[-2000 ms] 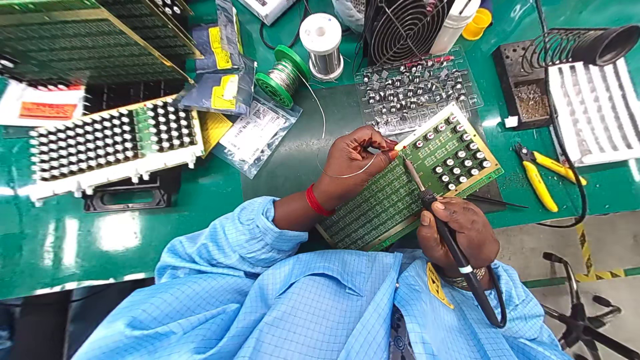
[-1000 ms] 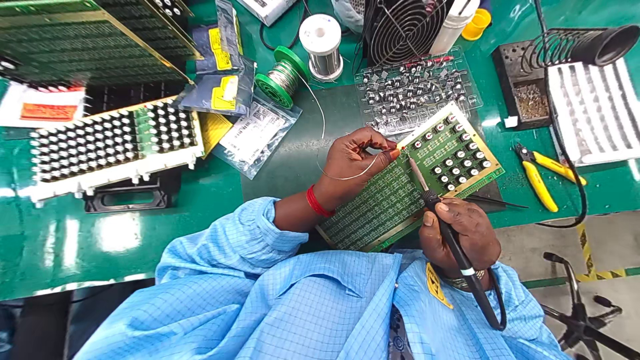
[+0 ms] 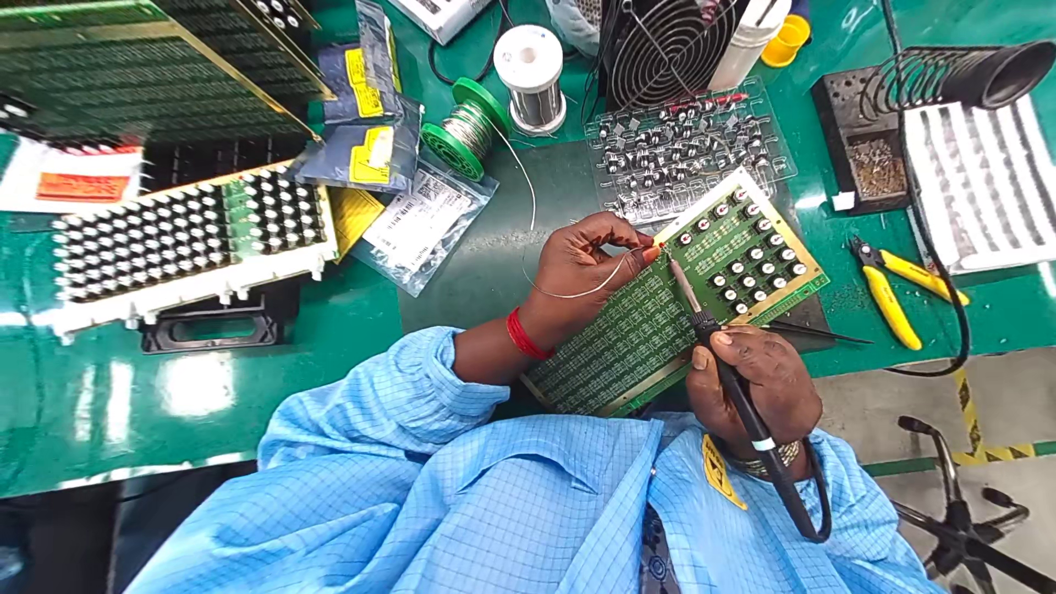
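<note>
A green printed circuit board (image 3: 627, 346) lies tilted in front of me, with round white-topped parts toward its right end. My left hand (image 3: 582, 264) rests at the board's upper edge and pinches solder wire (image 3: 569, 294), which loops back to a green spool (image 3: 467, 129). My right hand (image 3: 755, 384) is closed around a black soldering iron (image 3: 742, 404). The iron's tip points at the board just right of my left fingertips; whether it touches the board cannot be told.
Behind the board lies a clear plastic tray of small components (image 3: 685, 153). A soldering iron stand (image 3: 866, 157) and yellow-handled cutters (image 3: 895, 305) are at right. A solder reel (image 3: 529, 78) and a fan (image 3: 670, 49) stand behind. At left is a populated board (image 3: 190, 239).
</note>
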